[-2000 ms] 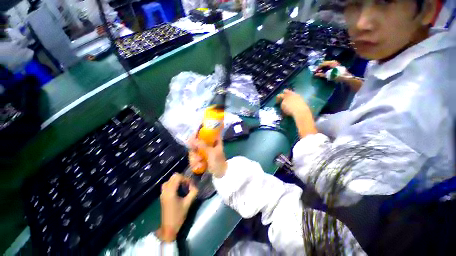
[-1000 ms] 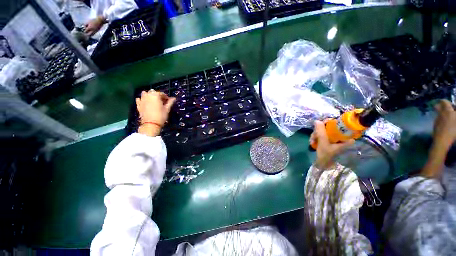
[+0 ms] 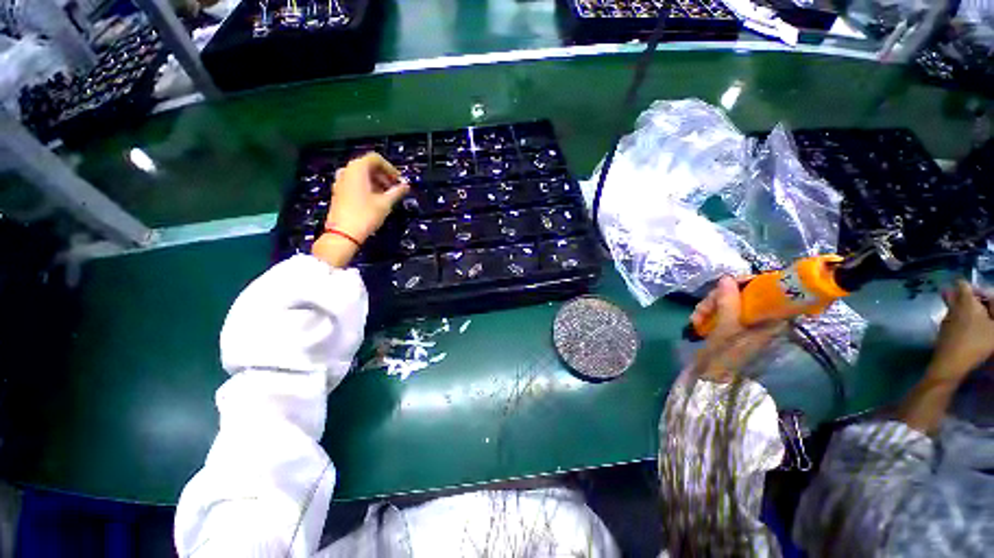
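Observation:
My left hand (image 3: 365,202) is over the left part of the black blister tray (image 3: 501,286), thumb and fingers pinched together; whether something is between them cannot be told. The tray's pockets hold small units with shiny pieces. My right hand (image 3: 728,327) is shut on the orange electric screwdriver (image 3: 787,294), held tilted nearly level, its black nose pointing left. The speckled round screw dish (image 3: 595,338) lies on the green mat between my hands. A loose pile of small clear/white parts (image 3: 412,354) lies in front of the tray, right of my left sleeve.
Crumpled clear plastic bags (image 3: 676,207) lie behind the screwdriver. Another black tray (image 3: 867,164) stands at the right. Another person's hand (image 3: 965,327) is at the right edge. A binder clip (image 3: 796,441) sits at the bench edge. A cable crosses beside the bags.
Since the earliest frame, my hands have moved apart and the view has turned left. In the last second, my left hand has moved slightly right over the tray; the screwdriver has tilted closer to level.

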